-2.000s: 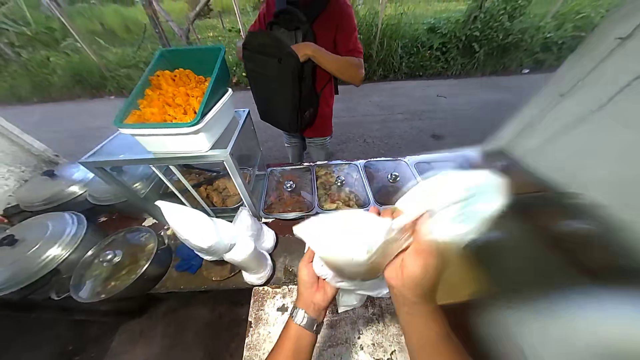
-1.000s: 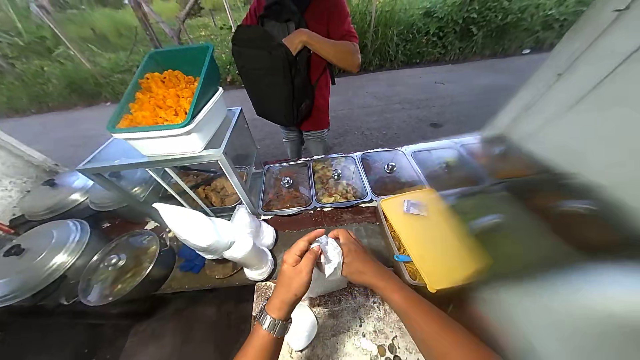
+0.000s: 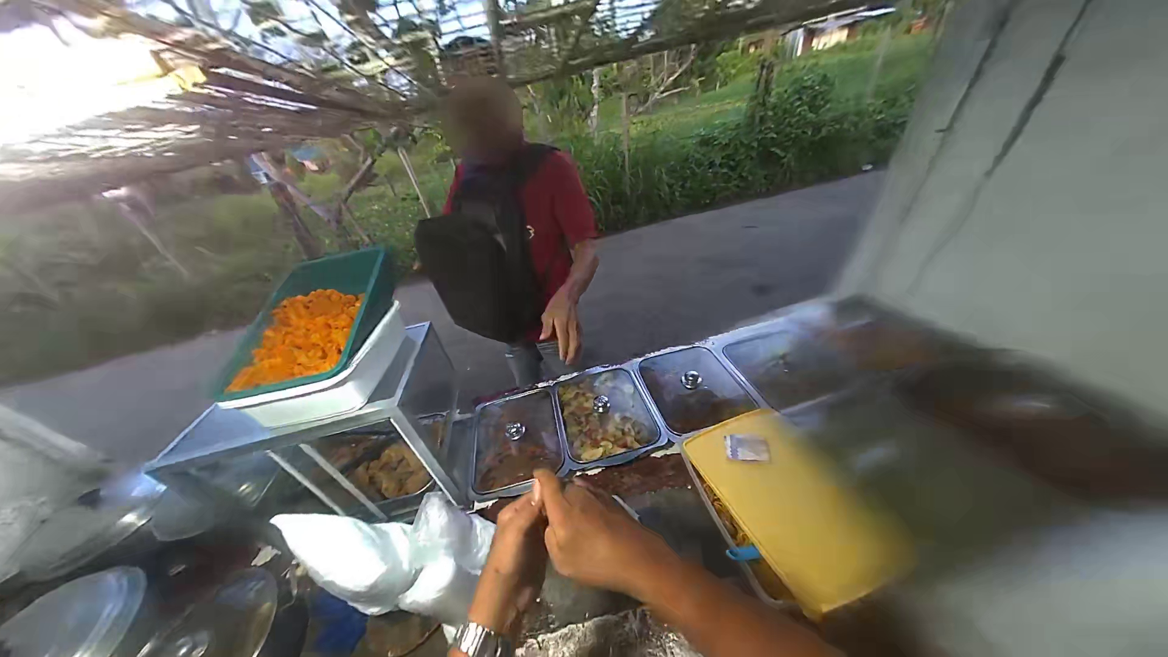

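My left hand wears a metal wristwatch and meets my right hand at the fingertips, low in the middle of the view. Fingers of both hands are bent together; whatever may be between them is hidden. White plastic bags stand just left of my left hand. Beyond my hands is a row of metal food trays with clear lids, among them a tray of brown food and a tray of mixed vegetables. Right of my hands lies a yellow lid over a container, with a small packet on it.
A glass display case stands at left, with a white tub and a green basket of orange food on top. Pots with lids fill the lower left. A person in red with a black backpack stands across the counter.
The white bags I held two seconds ago are not visible in my hands now. The person's hand has come down from the backpack toward the trays. The view has tilted up.
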